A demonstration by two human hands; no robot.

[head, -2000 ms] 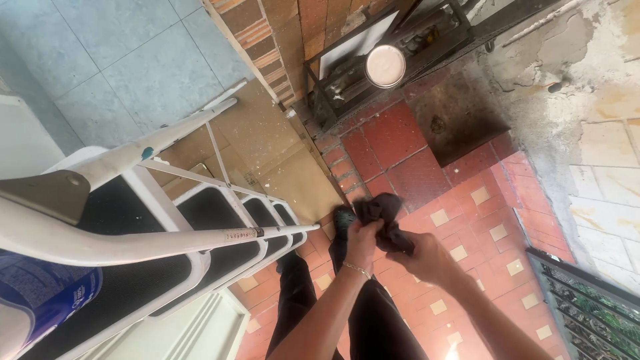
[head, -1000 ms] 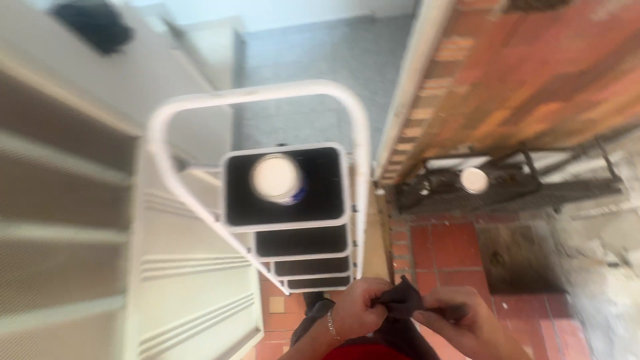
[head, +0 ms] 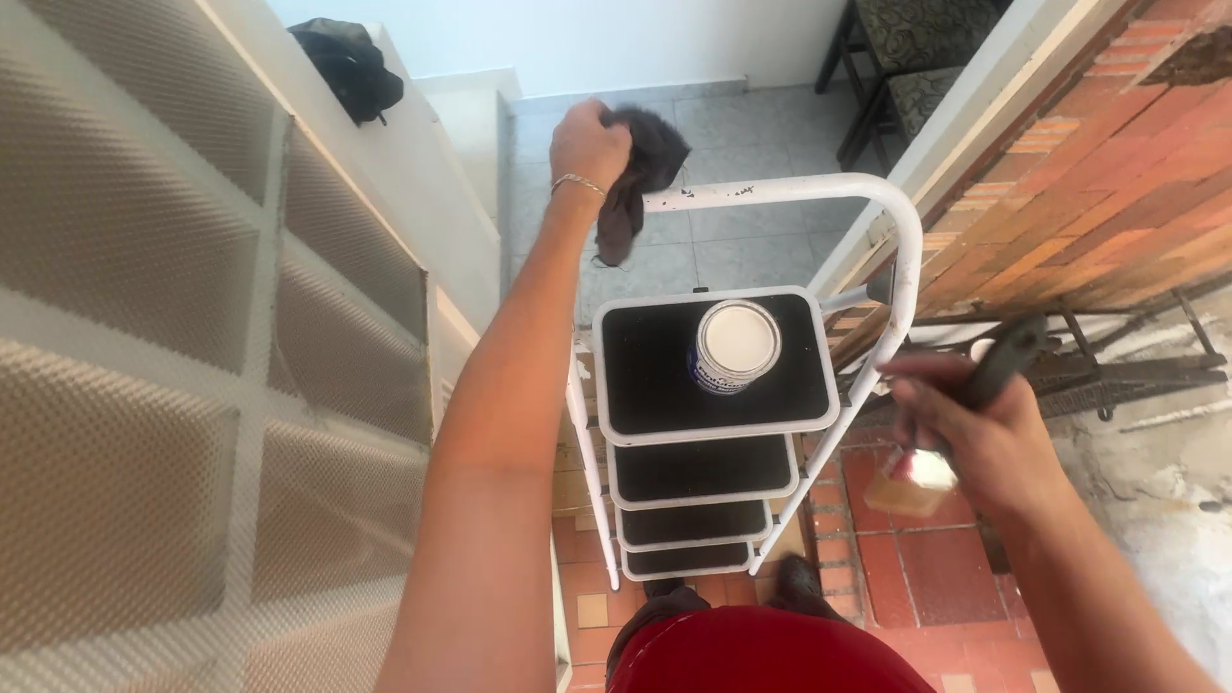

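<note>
My left hand (head: 589,149) grips a dark cloth (head: 650,159) at the top rail of a white stepladder (head: 770,188); part of the cloth hangs below the rail. In my right hand (head: 982,433), right of the ladder, is a paintbrush with a dark handle (head: 1006,361) and pale bristles (head: 905,491), slightly blurred, bristles pointing down. On the ladder's black top step stands a paint can (head: 739,337) showing a whitish round top; whether that is a lid or paint cannot be told.
A white-framed door with textured glass panes (head: 346,337) is close on the left. Behind it lies a black bag or cap (head: 351,72). An exposed brick wall (head: 1088,192) and a dark metal rack (head: 1107,380) are at the right. Patterned chairs (head: 924,43) stand beyond the ladder.
Both hands were together at the dark cloth; now they are apart. The left has moved up to the ladder's rail with the cloth, and the right holds a brush to the right. The view has swung considerably.
</note>
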